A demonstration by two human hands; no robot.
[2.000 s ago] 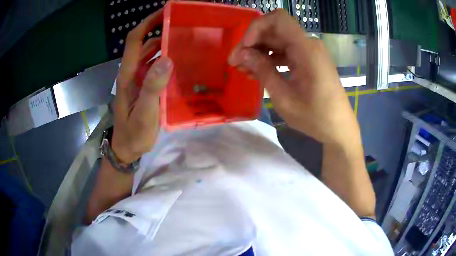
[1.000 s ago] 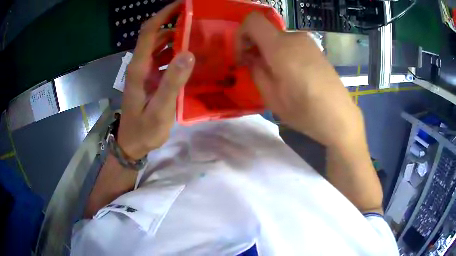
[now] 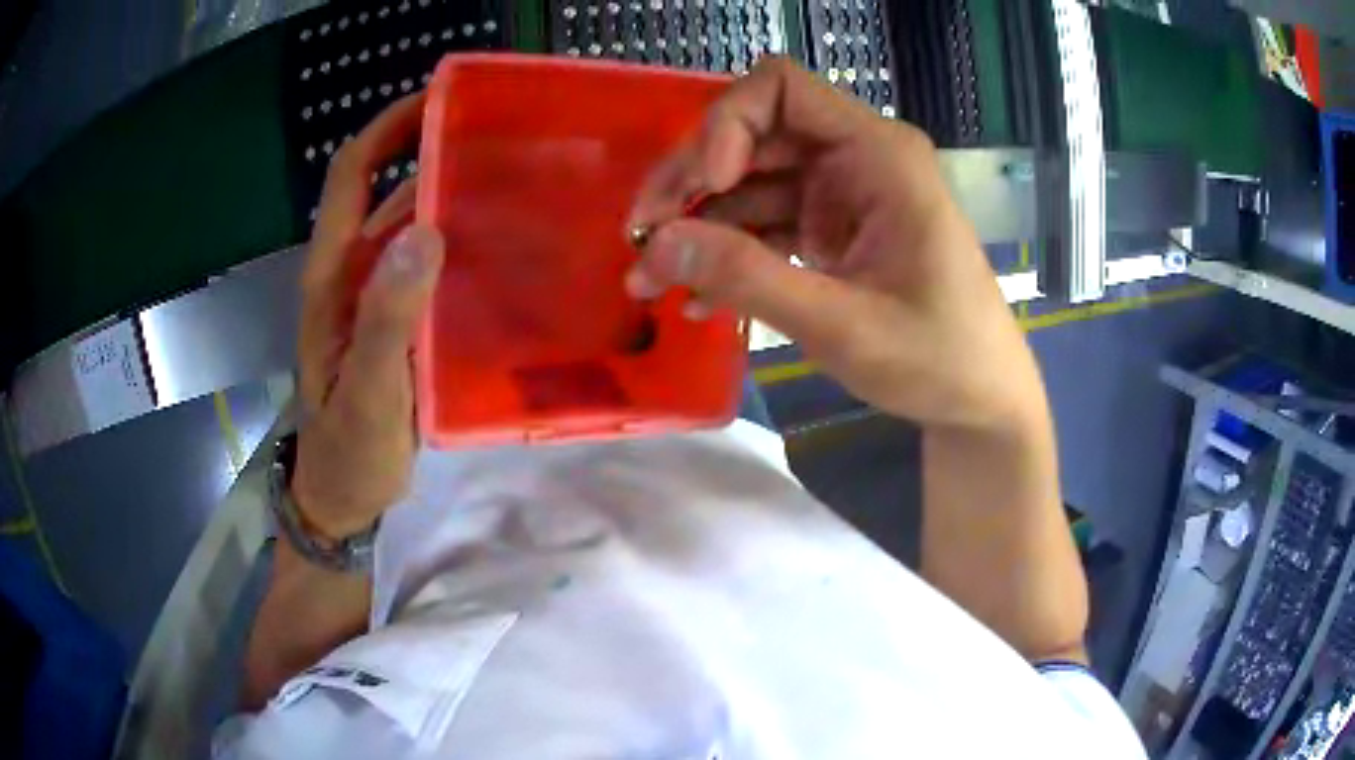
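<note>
A red reject bin [image 3: 513, 282] is tilted with its open top towards me, in front of my chest. My left hand [image 3: 357, 349] holds the bin by its left wall, thumb on the rim. My right hand [image 3: 817, 245] is over the bin's right side and pinches a small metal component [image 3: 641, 235] between thumb and fingers. A dark spot, perhaps another part or a shadow, shows low in the bin. The bin's upper right edge is hidden behind my right hand.
Black parts trays [image 3: 390, 67] with rows of pale parts lie on the green conveyor [image 3: 223, 164] beyond the bin. A metal edge with a paper record sheet [image 3: 107, 374] runs at left. A metal profile [image 3: 1073, 164] crosses at right. A rack of small parts [image 3: 1263, 594] stands at lower right.
The bin has shifted left and lower in view. My right hand has come up from deeper inside the bin, and a small component now shows at its fingertips.
</note>
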